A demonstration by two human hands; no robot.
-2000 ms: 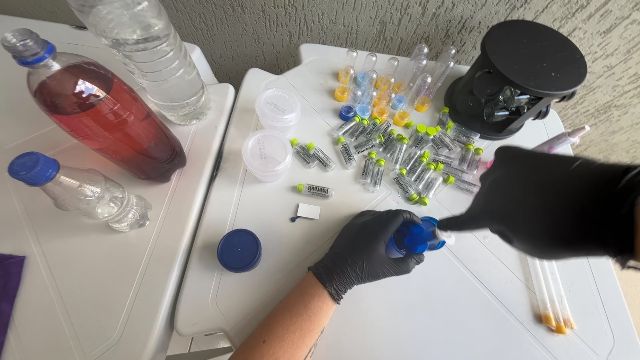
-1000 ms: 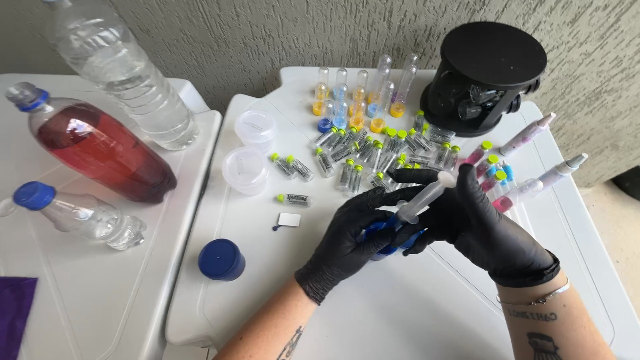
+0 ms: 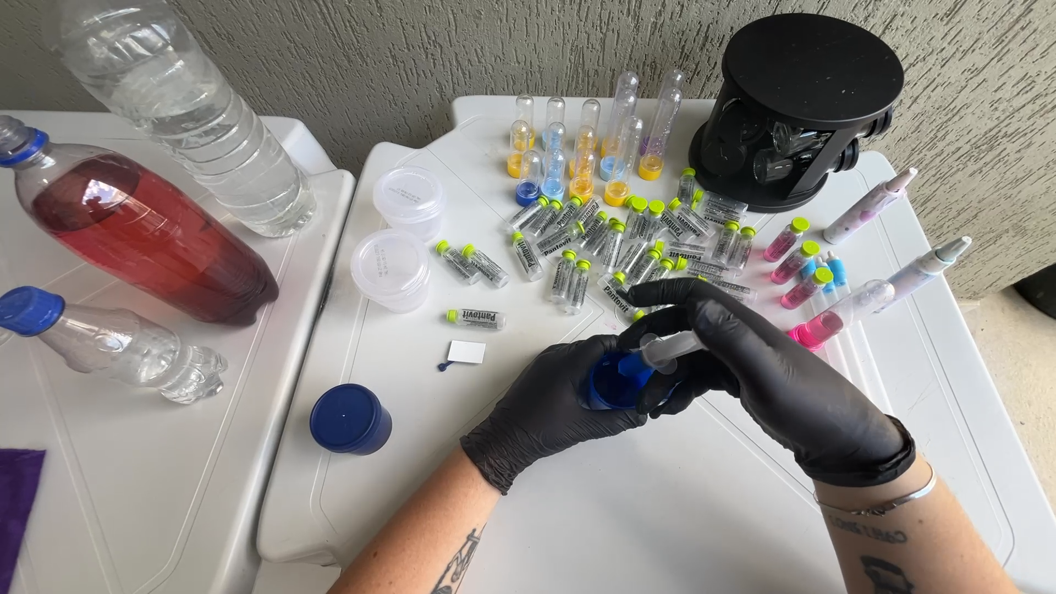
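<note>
My left hand (image 3: 557, 404), in a black glove, grips a small blue cup (image 3: 606, 388) by its left side. Over the cup, my gloved right hand (image 3: 734, 355) holds a clear plastic syringe (image 3: 672, 350), tilted, its lower end inside the cup where it looks blue. Some fingertips of the right hand are hidden behind the cup and syringe. Just beyond the hands lie many small clear vials (image 3: 528, 254) with lime green caps. Left of my left hand are a single vial (image 3: 476, 319), a small white card (image 3: 467, 352) and a dark blue lidded jar (image 3: 351, 419).
Upside-down tubes (image 3: 582, 165) with coloured caps stand at the back beside a black round rack (image 3: 804, 107). Pink-filled vials (image 3: 800, 262) and larger tubes stand right. Two clear lidded cups (image 3: 392, 268) stand left. Bottles, one holding red liquid (image 3: 148, 239), are on the left table.
My right hand, blurred and right of the cup two seconds ago, has come over it with the syringe. Since one second ago, the syringe has tilted lower into the cup.
</note>
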